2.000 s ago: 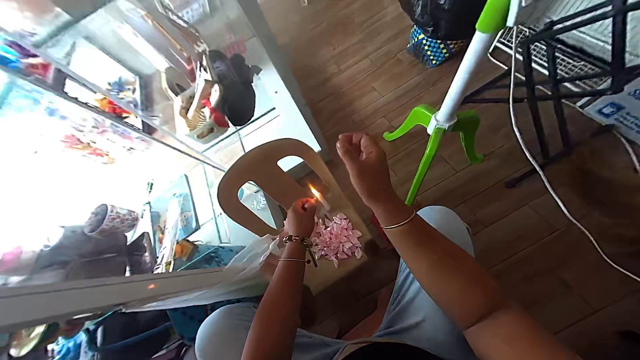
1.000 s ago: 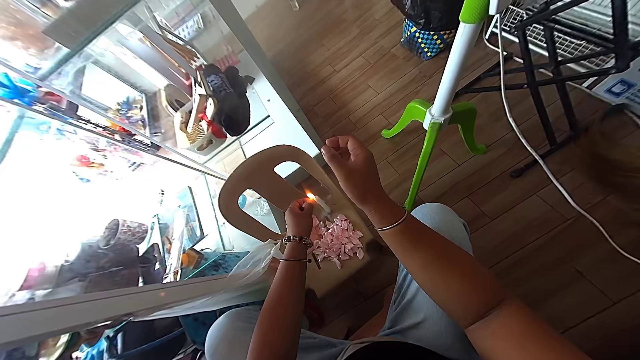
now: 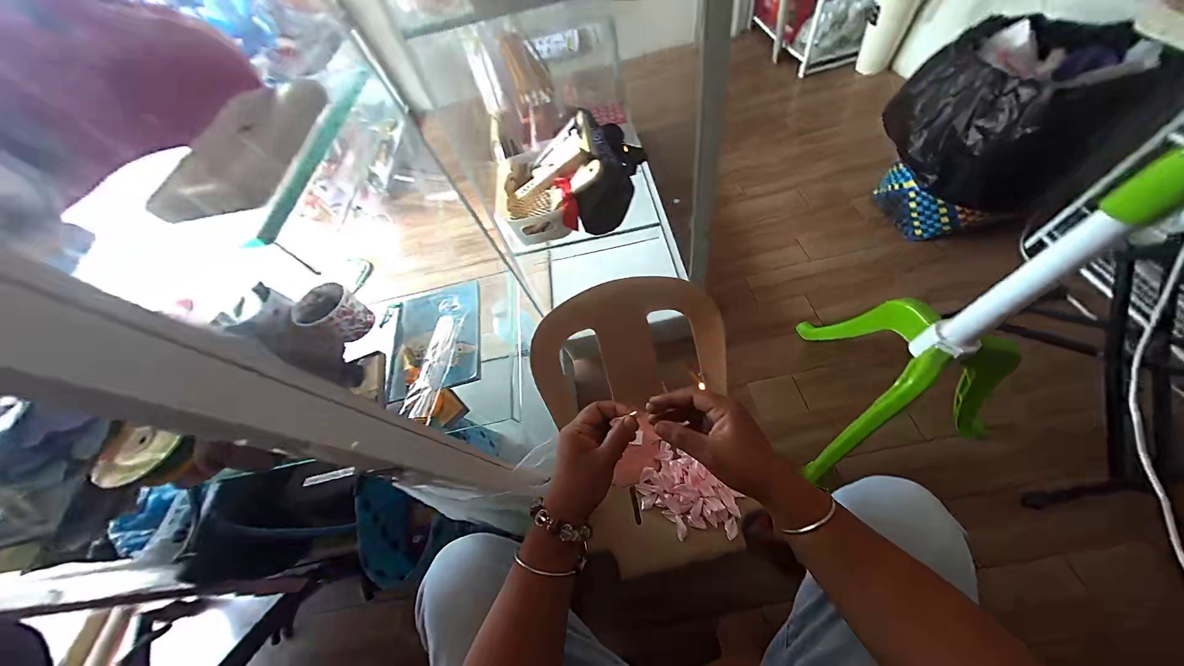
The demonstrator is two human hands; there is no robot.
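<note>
My left hand [image 3: 592,453] and my right hand [image 3: 712,435] meet fingertip to fingertip above a tan plastic chair [image 3: 629,305]. Between them is a small pale pink piece [image 3: 635,418], pinched by my left fingers; whether my right fingers also grip it is hard to tell. On the chair seat, below my hands, lies a pile of folded pink ribbon petals [image 3: 689,495]. Flatter pink pieces [image 3: 634,461] are beside the pile. A thin dark stick-like tool [image 3: 636,507] lies at the pile's left edge. A small flame [image 3: 701,383] shows just beyond my right hand; what it burns on is mostly hidden.
A glass display case [image 3: 703,185] stands ahead and left, with a white basket [image 3: 541,217] inside. To the right are a white pole with green feet [image 3: 999,287], a black plastic bag [image 3: 980,120], a blue-and-yellow woven basket [image 3: 916,203] and a white cable [image 3: 1138,407].
My right hand has come down from its raised place to meet my left hand. My left hand is no longer at the flame. The view has shifted.
</note>
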